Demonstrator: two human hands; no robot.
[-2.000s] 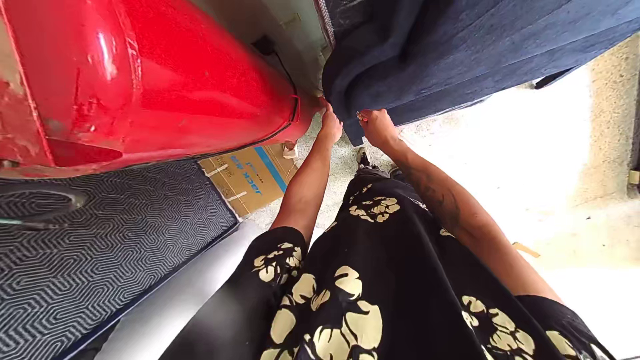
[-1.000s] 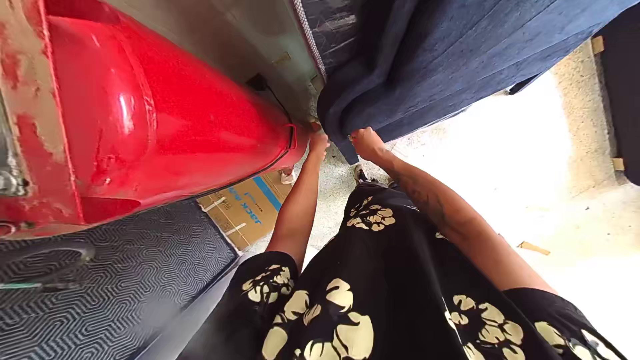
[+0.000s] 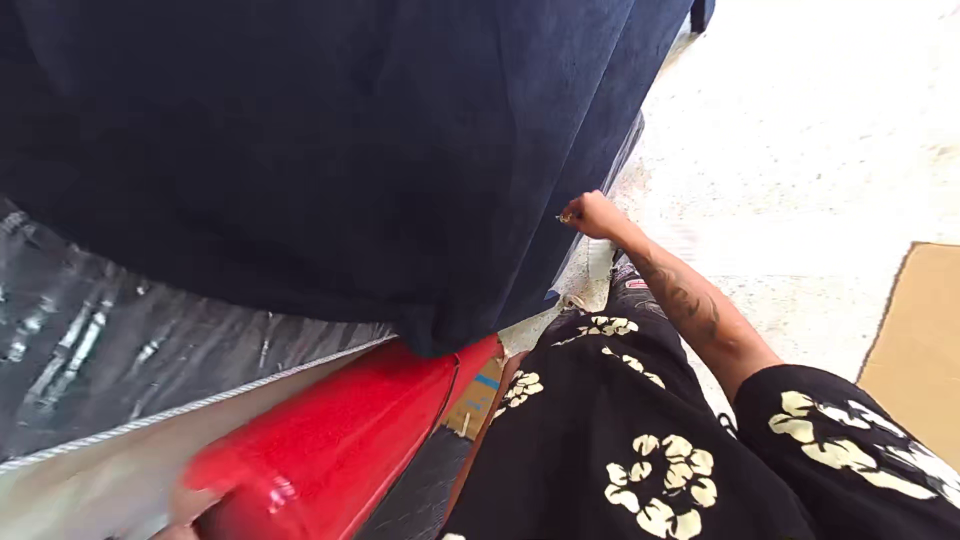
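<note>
Dark blue upholstery fabric on a large padded piece [image 3: 337, 150] fills the upper left and centre. My right hand [image 3: 589, 214] is at its right edge, fingers curled around a small shiny thing [image 3: 564, 219] too small to name. Whether these fingers also grip the fabric cannot be told. A strip of skin, probably my left forearm [image 3: 480, 442], shows between my shirt and a red, rounded metal body [image 3: 330, 442]; my left hand cannot be made out. The fabric's lower corner hangs over the red body.
Plastic-wrapped dark material [image 3: 150, 345] with a pale cord edge [image 3: 202, 403] lies at left. Printed cardboard [image 3: 472, 401] is beside the red body. Speckled floor [image 3: 780, 150] spreads at right, with a tan flat sheet [image 3: 919, 345] at the right edge. A dark furniture leg [image 3: 701, 15] stands at the top.
The view has shifted strongly, and the blue piece now fills much more of it. Both hands were at the blue piece's lower corner earlier; my left hand is no longer visible there.
</note>
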